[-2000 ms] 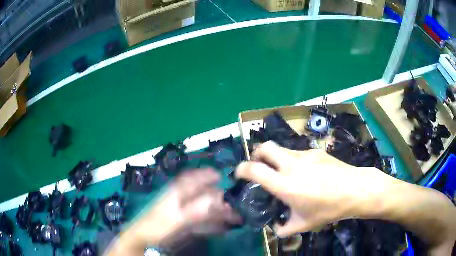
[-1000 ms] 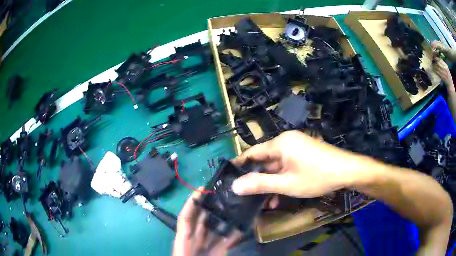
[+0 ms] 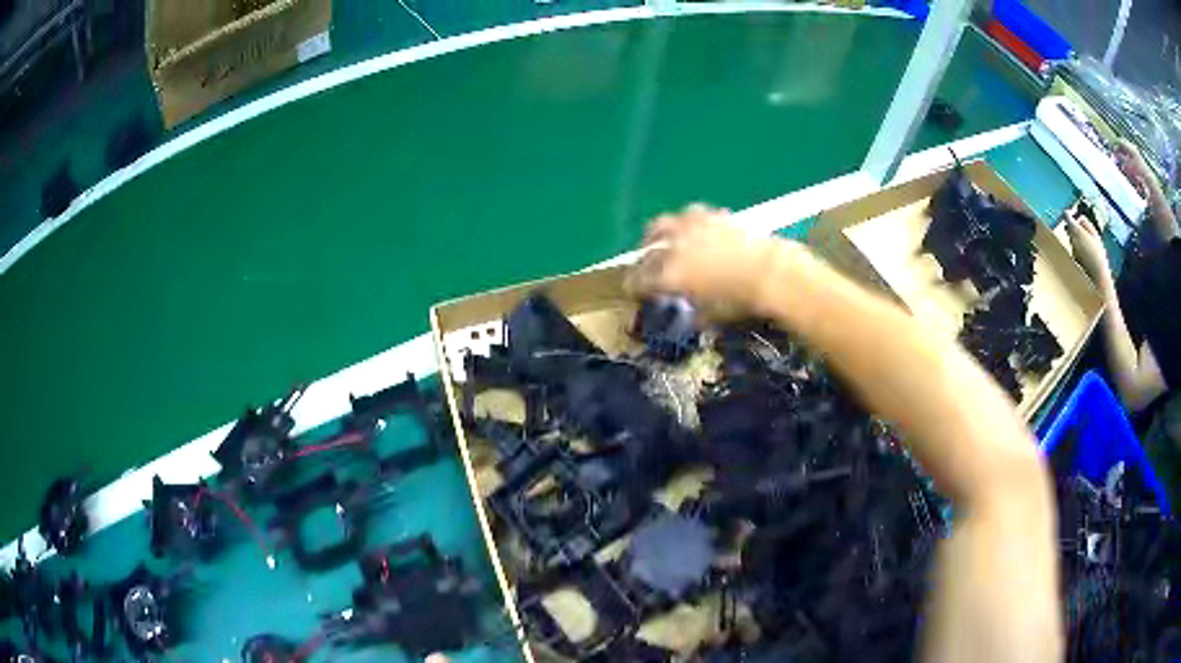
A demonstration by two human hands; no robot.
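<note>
My right hand is over the back edge of the large tan parts tray, fingers pointing down. A dark housing lies just under the fingers; the blurred fingertips do not show whether they grip it. The tray is heaped with black housings, an open frame and a flat cover plate. Only a sliver of skin, apparently my left hand, shows at the bottom edge; the rest is cut off.
Black housings with red wires lie on the teal mat left of the tray. A green conveyor runs behind. A second tray, a blue bin, a white post and another person's arm are at right.
The view has tilted up. My right hand has left the housing that both hands held and moved to the tray's back edge. My left hand has dropped almost out of view.
</note>
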